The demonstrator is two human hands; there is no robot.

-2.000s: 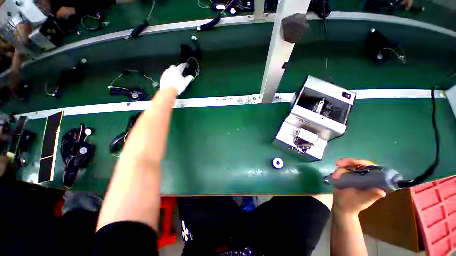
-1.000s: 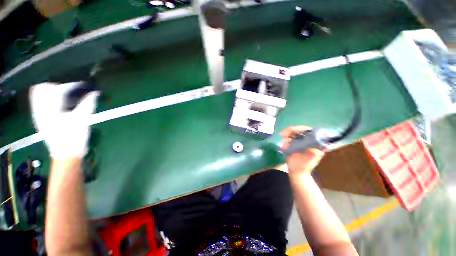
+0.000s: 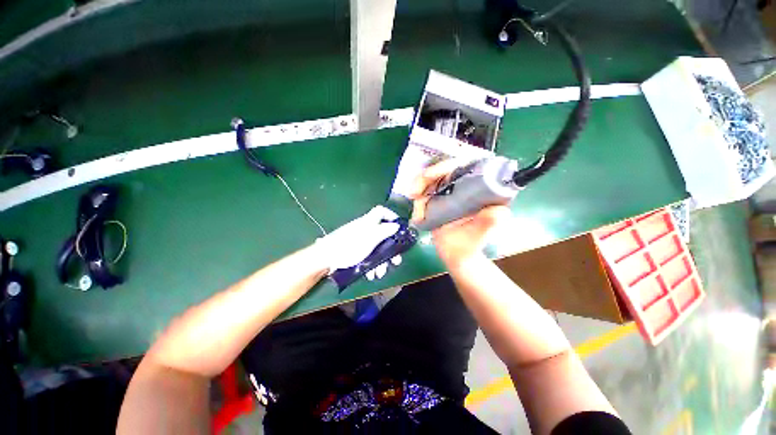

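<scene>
My left hand (image 3: 359, 242), in a white glove, holds a dark navy housing (image 3: 374, 260) above the bench near its front edge. A thin pale lead wire (image 3: 298, 202) runs from near the glove to a dark strip with a round end (image 3: 248, 153) at the rail. My bare right hand (image 3: 455, 212) grips the grey electric screwdriver (image 3: 468, 195), its tip end at the housing's right end. The tip itself is hard to make out. The white-grey screw feeder (image 3: 460, 93) stands just behind my right hand, its front part hidden.
A slanting metal post (image 3: 370, 68) stands at the rail (image 3: 162, 151). Dark wired units (image 3: 95, 238) lie at left; another (image 3: 509, 25) is on the belt. The black cord (image 3: 580, 102) arcs behind. At right are a white parts box (image 3: 681, 127) and red tray (image 3: 653, 272) on a carton.
My left hand has come back from the belt with a dark housing. My right hand has brought the screwdriver in to meet it. The view has swung right.
</scene>
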